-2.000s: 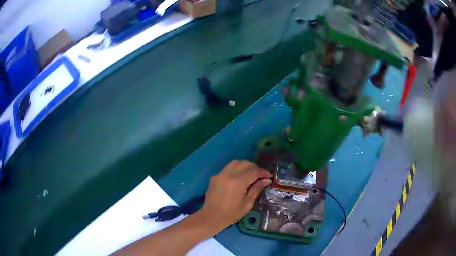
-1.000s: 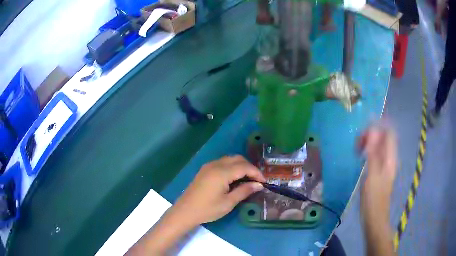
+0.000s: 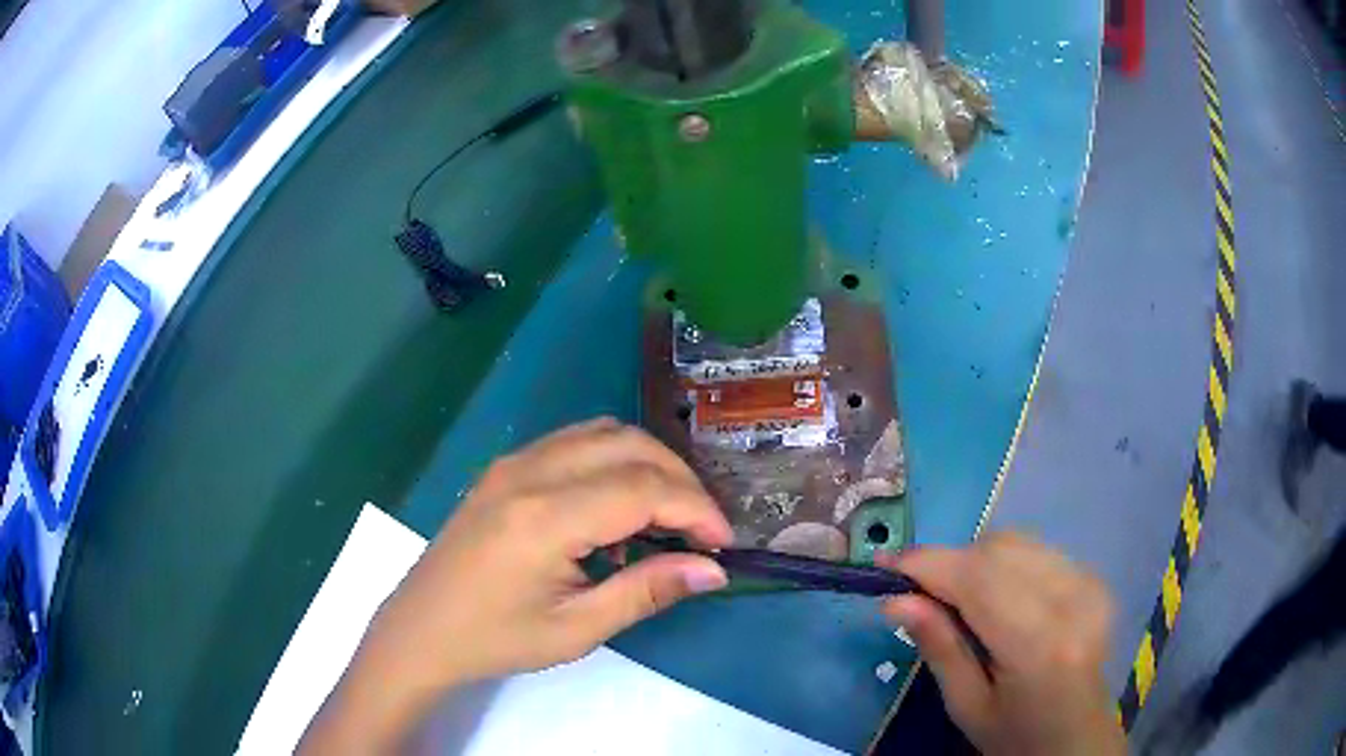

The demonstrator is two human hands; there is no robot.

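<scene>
My left hand [image 3: 539, 554] and my right hand [image 3: 1004, 635] hold a slim black in-line housing [image 3: 812, 572] by its two ends, in front of the press base plate [image 3: 768, 502]. Dark cord shows under my left fingers and at my right fingers. The green hand press [image 3: 709, 177] stands behind the hands. Its press fixture [image 3: 760, 400], copper-orange and silver, has nothing visible in it. The lever hub [image 3: 923, 111] is wrapped in yellowish clear film at the press's right side.
A white sheet [image 3: 591, 709] lies under my left forearm. Another black cable [image 3: 431, 266] lies on the dark green strip. A blue-rimmed parts tray [image 3: 89, 384] is at the left. Yellow-black floor tape [image 3: 1213, 399] and part of a person [image 3: 1284, 635] are at the right.
The housing has left the fixture area and is now in front of it, held by both hands. My right hand has come in from the lever side to the housing's right end. The view has shifted.
</scene>
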